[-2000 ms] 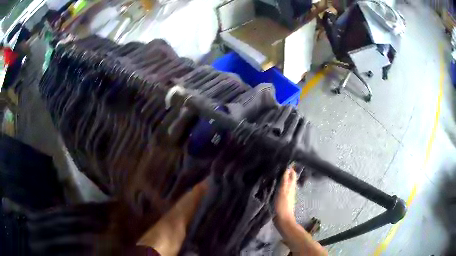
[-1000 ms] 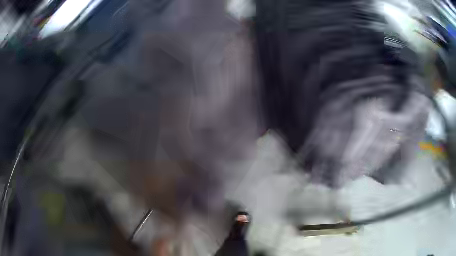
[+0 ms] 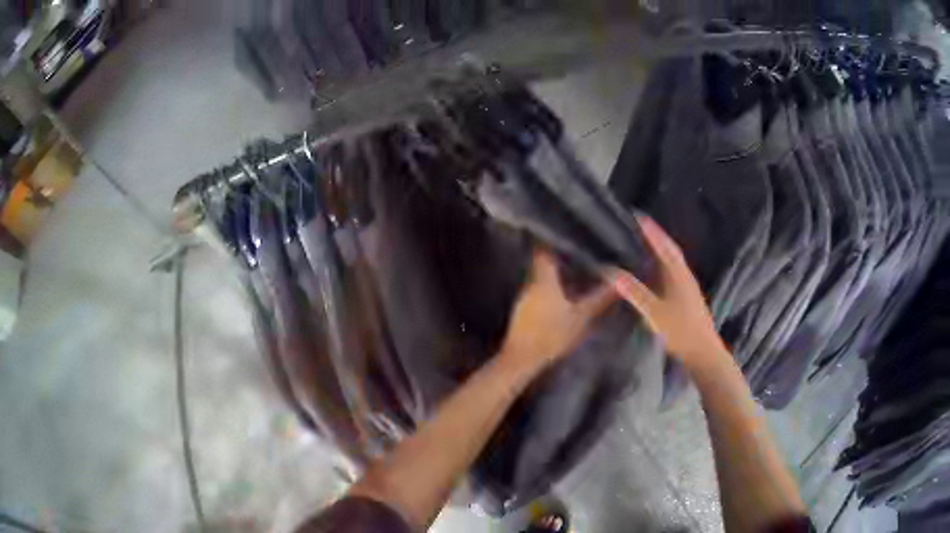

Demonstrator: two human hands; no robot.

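Dark suit jackets hang from a garment rail that runs from the left to the upper right. My left hand and my right hand are close together at the right end of this group. They grip a dark bunch of jackets between them, below the rail. My fingers are partly hidden by the cloth. The hooks above the bunch are blurred, so I cannot tell whether they sit on the rail.
More dark jackets hang at the right of the rail. Another dark stack of garments is at the right edge. Other garments hang behind the rail at the top. An orange-brown box lies at the far left. A thin rack leg stands at left.
The view has swung from one packed rail, past heavy blur, to a different rail area. Both hands now hold a bunch; two seconds ago they were against packed jackets.
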